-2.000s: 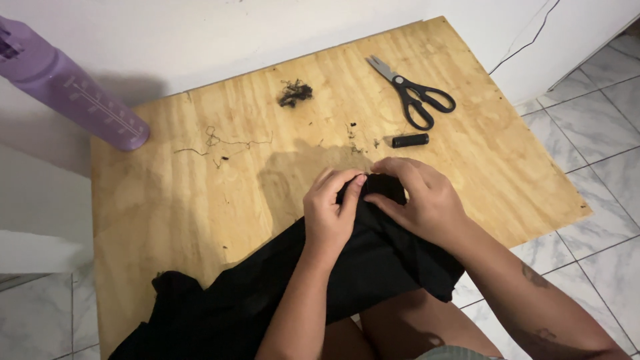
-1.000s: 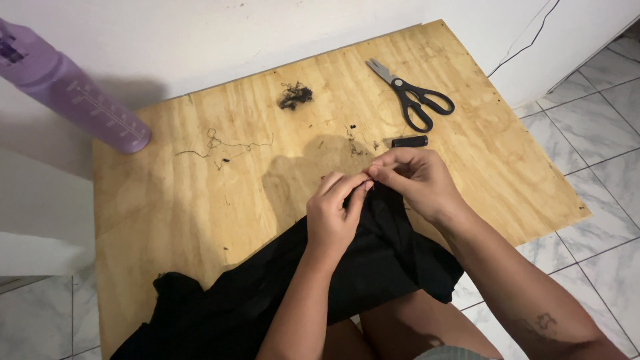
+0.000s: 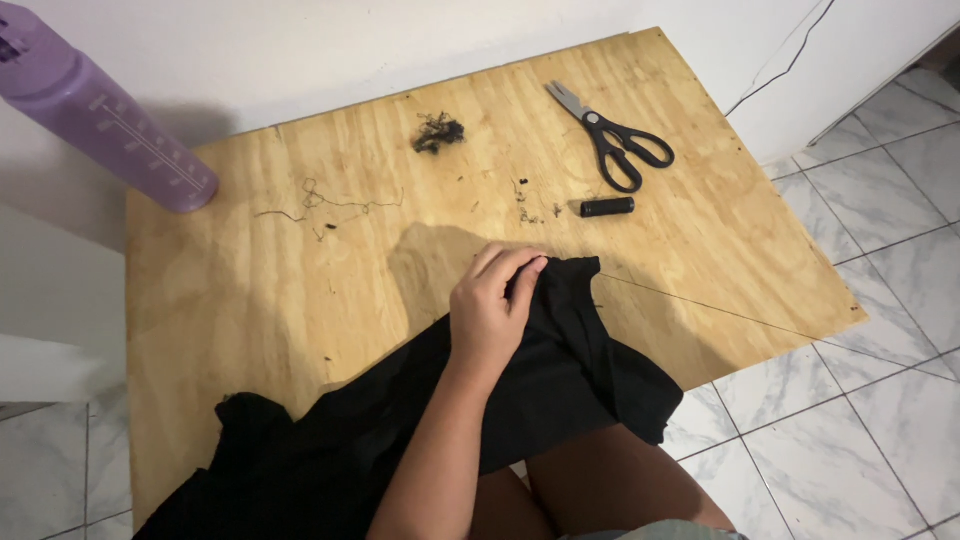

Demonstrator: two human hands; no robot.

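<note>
My left hand (image 3: 499,300) pinches the upper edge of a black cloth garment (image 3: 555,405) between thumb and fingers. The cloth lies over my lap and the near edge of the plywood table (image 3: 337,285). A thin dark thread (image 3: 705,305) runs taut from the cloth's top right corner, across the table and out at the right edge of the view. My right hand is out of view. Beyond the cloth lie a black thread spool (image 3: 607,207) and scissors (image 3: 611,139) with black handles, their blades pointing away to the upper left.
A purple water bottle (image 3: 127,127) stands at the table's left back corner. A tangled clump of dark thread (image 3: 439,133), a loose long thread (image 3: 345,201) and small scraps (image 3: 529,206) lie on the wood. A white wall borders the back; floor tiles (image 3: 847,420) show at the right.
My right hand, which was at the cloth beside my left hand, has moved out of view. The thread now stretches to the right. My left hand still pinches the cloth.
</note>
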